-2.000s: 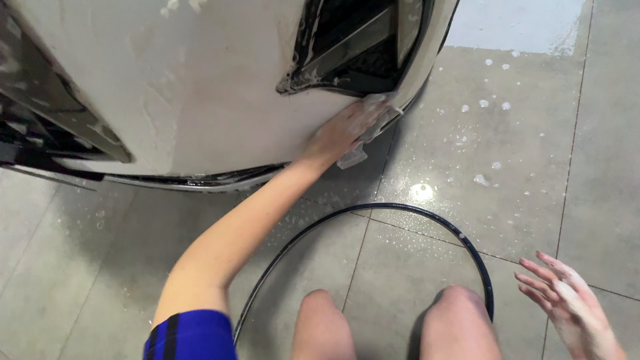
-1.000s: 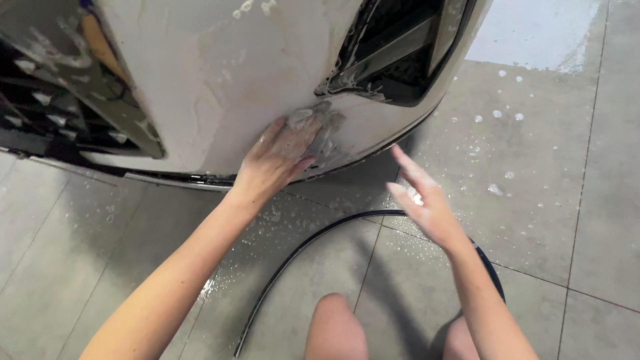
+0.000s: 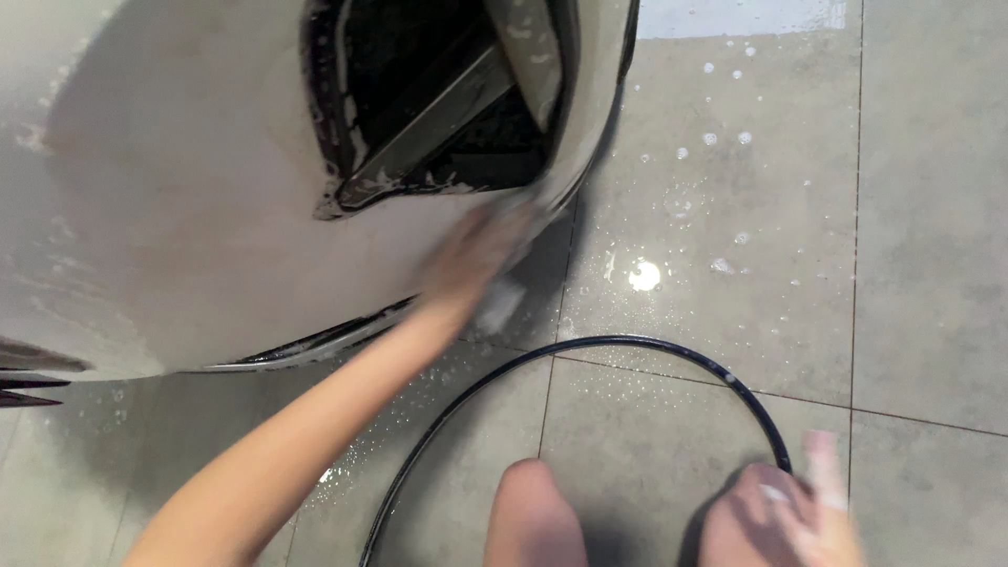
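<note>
My left hand (image 3: 484, 244), blurred, reaches to the lower edge of a light-coloured car bumper (image 3: 236, 228), just below a black air intake (image 3: 441, 110). A thin, wet, greyish cloth (image 3: 502, 307) seems to be under it and hangs past the bumper edge; blur hides its outline and the fingers. Soap streaks lie on the bumper and on the intake trim. At the lower right, my right hand (image 3: 811, 504) is beside my right knee, blurred, with white foam on it and one finger stretched out. Nothing is seen in it.
A dark hose (image 3: 622, 341) curves over the grey tiled floor (image 3: 929, 236) around my knees (image 3: 535, 512). Water drops and foam spots (image 3: 720, 266) lie on the tiles to the right of the car. A black lower lip (image 3: 339, 335) runs along the bumper's underside.
My left hand has moved right along the bumper from below the intake's inner corner to the outer edge. My right hand has drawn back from near the bumper to my knee.
</note>
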